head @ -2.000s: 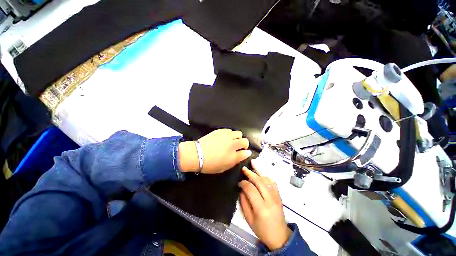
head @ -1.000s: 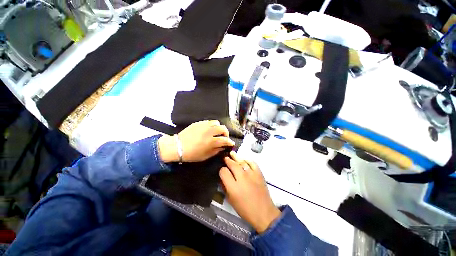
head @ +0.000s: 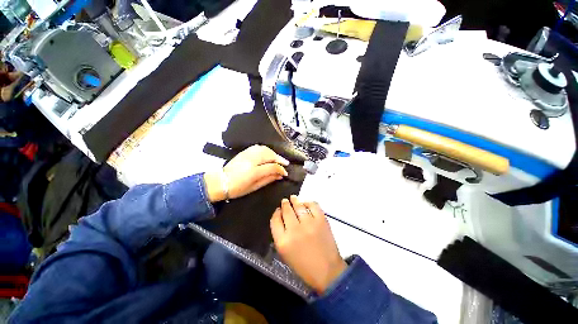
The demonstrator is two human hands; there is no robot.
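Observation:
A dark cut panel (head: 246,212) lies on the white table under both hands and runs beneath the head of the sewing machine (head: 317,73). My left hand (head: 253,172) lies on the panel just left of the presser foot area, fingers stretched and close together, thumb hidden. My right hand (head: 305,239) rests palm down at the panel's right edge, nearer my body, fingertips slightly apart, nothing seen in it. The needle is too small to make out. A narrow dark strip (head: 217,150) sticks out left of the panel, beyond my left wrist.
Long dark panels (head: 149,95) lie at the table's far left. A dark band (head: 378,79) hangs over the machine head, with a wooden-handled tool (head: 450,149) beside it. Dark strips (head: 491,272) lie at right. A ruler tape (head: 253,258) edges the table.
The view has turned right, so the machine appears further left. My right hand has drawn back from my left hand and the foot. My left hand's fingers have flattened on the panel.

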